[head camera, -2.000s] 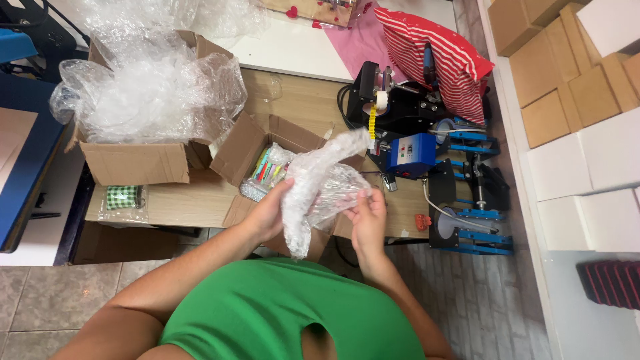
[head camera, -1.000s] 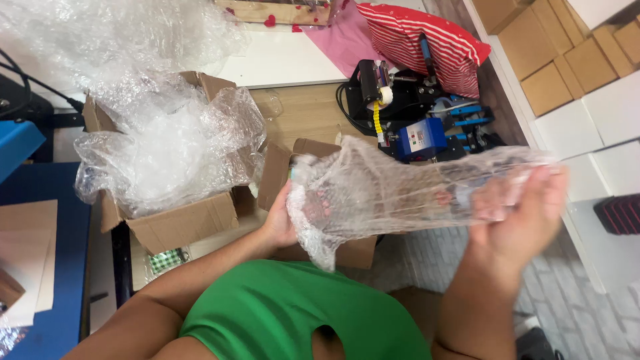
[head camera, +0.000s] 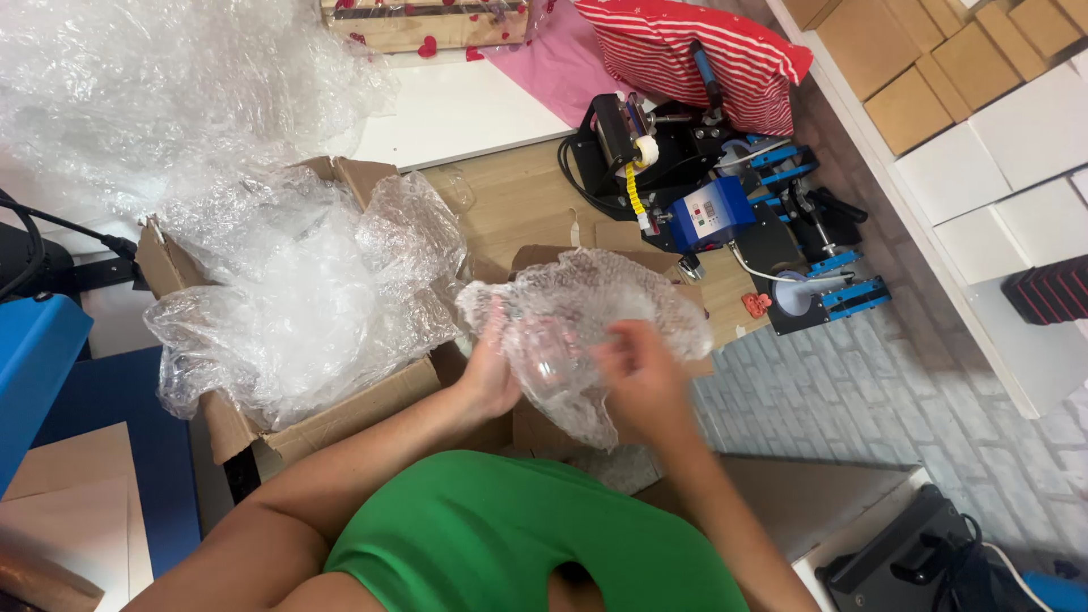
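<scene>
A crumpled sheet of clear bubble wrap [head camera: 586, 314] is spread in front of my chest, above a cardboard box [head camera: 544, 429] that it largely covers. My left hand [head camera: 493, 365] grips its left side, partly behind the film. A clear, shiny rounded shape shows within the wrap near that hand; what it is cannot be told. Blurred, my right hand [head camera: 637, 370] is at the wrap's right part with curled fingers; whether it holds the film is unclear.
At left, an open cardboard box [head camera: 348, 404] overflows with bubble wrap [head camera: 314, 297]. A mug heat press with a blue control box [head camera: 712, 212] stands at right on the wooden table [head camera: 501, 191]. Behind it lies a red striped bag [head camera: 697, 51]. Shelved boxes [head camera: 977, 161] line the right wall.
A second ago the wrap was stretched far out to the right between my hands. My right hand has come back toward my left, and the wrap is now bunched.
</scene>
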